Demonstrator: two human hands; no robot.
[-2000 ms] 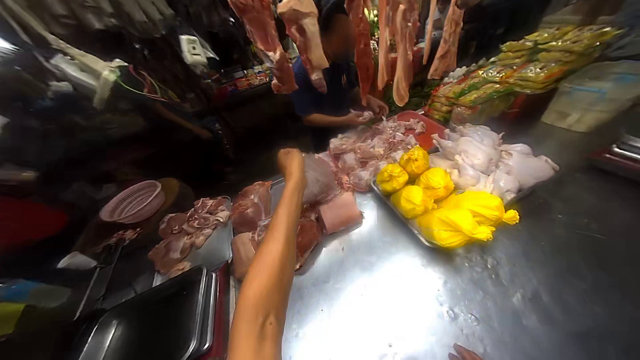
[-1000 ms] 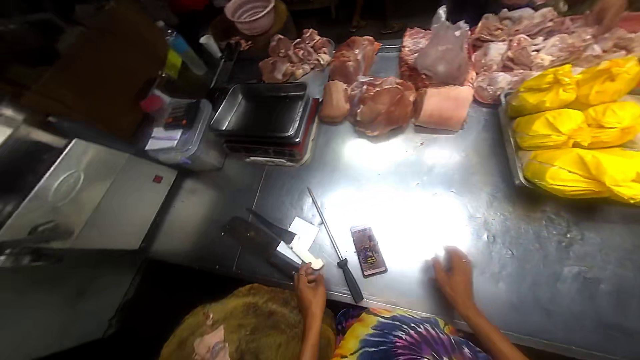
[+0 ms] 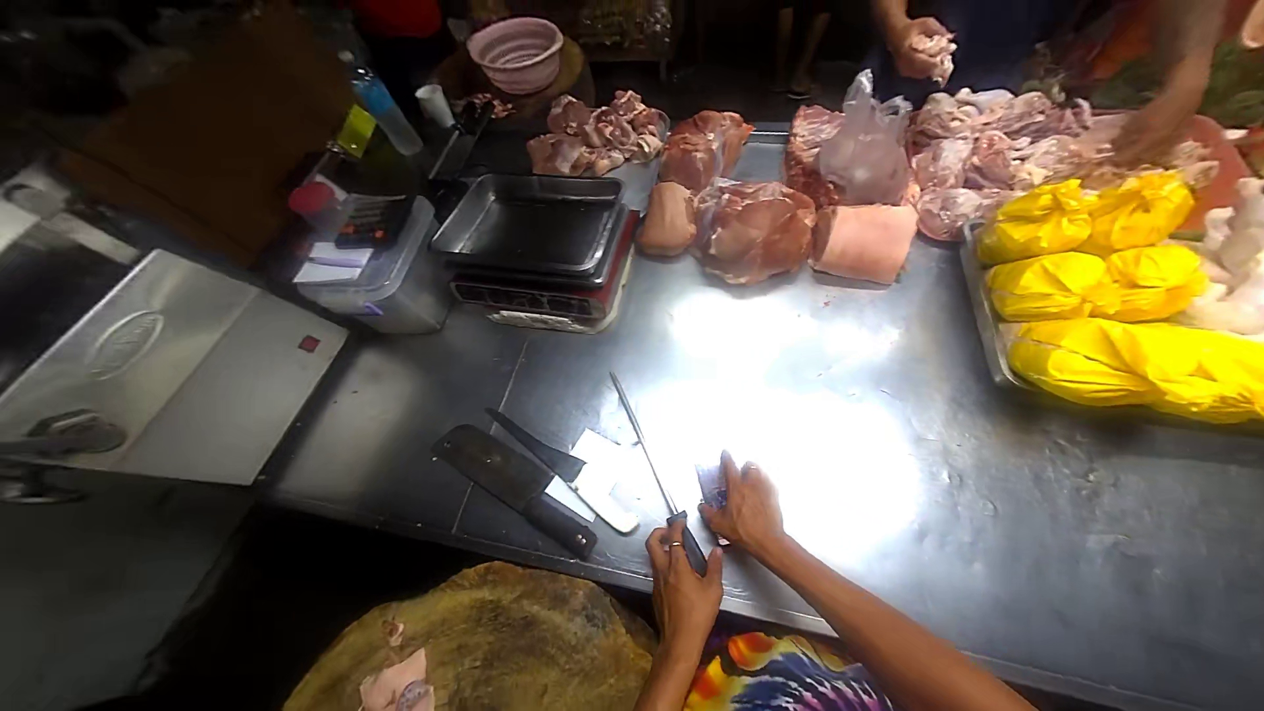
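At the near edge of the metal counter (image 3: 997, 553), my left hand (image 3: 684, 583) has its fingers at the black handle of a sharpening steel (image 3: 647, 449); whether they close around it I cannot tell. My right hand (image 3: 746, 504) lies over a smartphone (image 3: 709, 484), fingers on its right side and thumb near its lower part; a firm grip is not plain. Left of the steel lie a cleaver (image 3: 499, 474) with a black handle, a dark-bladed knife with a pale handle (image 3: 607, 506), and white papers (image 3: 597, 449) partly beneath them.
A scale with a metal tray (image 3: 538, 222) stands behind the knives. Raw meat cuts (image 3: 755, 232) line the far edge; yellow bagged goods (image 3: 1096, 360) fill a tray at right. Across the counter, another person's hand (image 3: 923, 49) holds meat. A round chopping block (image 3: 484, 632) is close in front.
Since one second ago, my right hand has moved left onto the phone, and my left hand has shifted from the pale knife handle to the steel's handle. The view swung down from the meat display earlier.
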